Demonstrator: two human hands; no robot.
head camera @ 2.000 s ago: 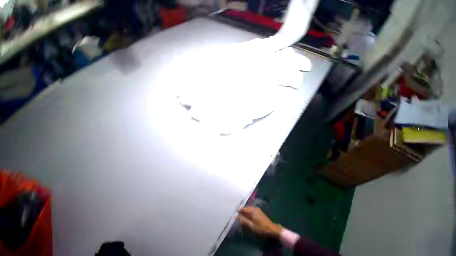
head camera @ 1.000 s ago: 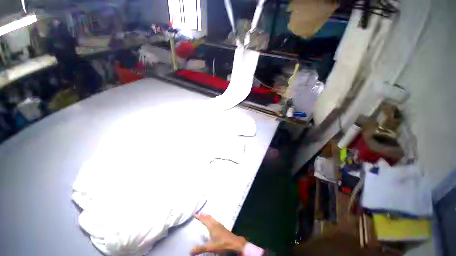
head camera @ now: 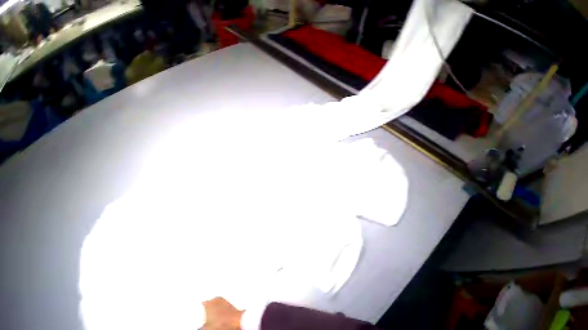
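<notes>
A large heap of white fabric lies on the pale grey-white cutting table, so bright that most folds are lost in glare. A long white strip runs from the heap over the table's far end and up out of the picture. My right hand is at the bottom, at the heap's near side, with a dark purple sleeve and a pale cuff. Its fingers are lost in the glare, so its grip cannot be told. My left hand is not in view.
Red and black cloth lies beyond the table's far rail. A clear plastic bag and small bottles stand at the far right corner. A box with white and green things is at the lower right. Cluttered sewing areas line the left.
My right hand has moved left and down, onto the fabric's near side. The view has moved closer to the far rail, and the heap fills more of the picture.
</notes>
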